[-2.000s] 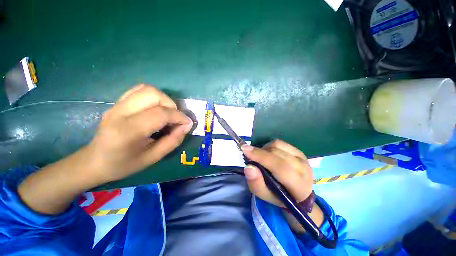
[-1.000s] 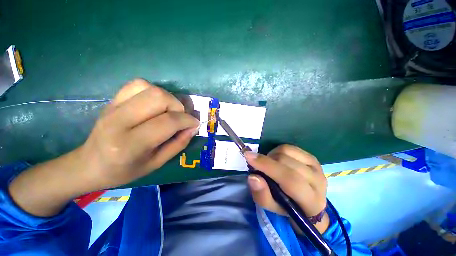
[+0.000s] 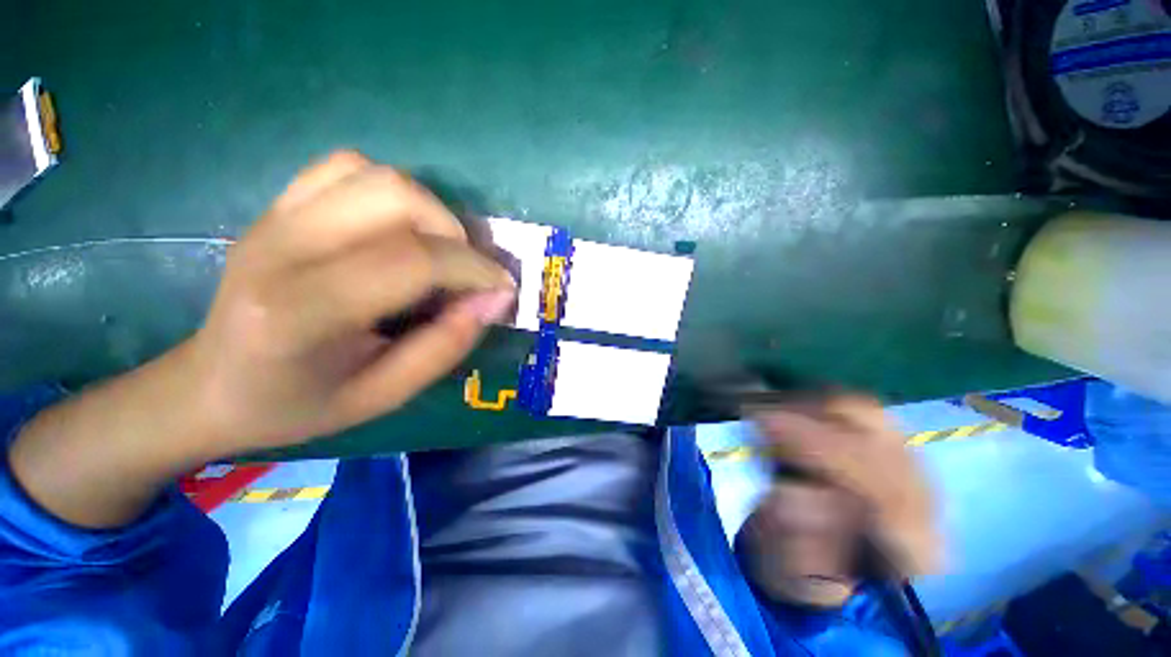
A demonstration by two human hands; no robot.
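Flat white pouch cells (image 3: 629, 290) lie near the bench's front edge, joined along a narrow blue protection board (image 3: 537, 375) with gold patches. A yellow flex tail (image 3: 489, 392) sticks out from the board's lower left. My left hand (image 3: 353, 302) is over the left cell, thumb and fingertips pinched together; solder wire (image 3: 122, 243) runs to it from the left, its end at the fingertips too small to see. My right hand (image 3: 841, 481) is strongly blurred, right of the cells past the bench edge, around the dark soldering iron (image 3: 886, 578), whose tip is a blur.
A loose silvery cell (image 3: 18, 144) with a yellow-brown end lies at far left. A whitish tub (image 3: 1092, 302) lies at the right, below the black fume fan (image 3: 1115, 64). The green bench (image 3: 822, 141) ends above a light blue floor with striped tape.
My right hand has pulled the iron away from the blue board, down and to the right. My left hand stays near the board. The fan and tub sit further right in view.
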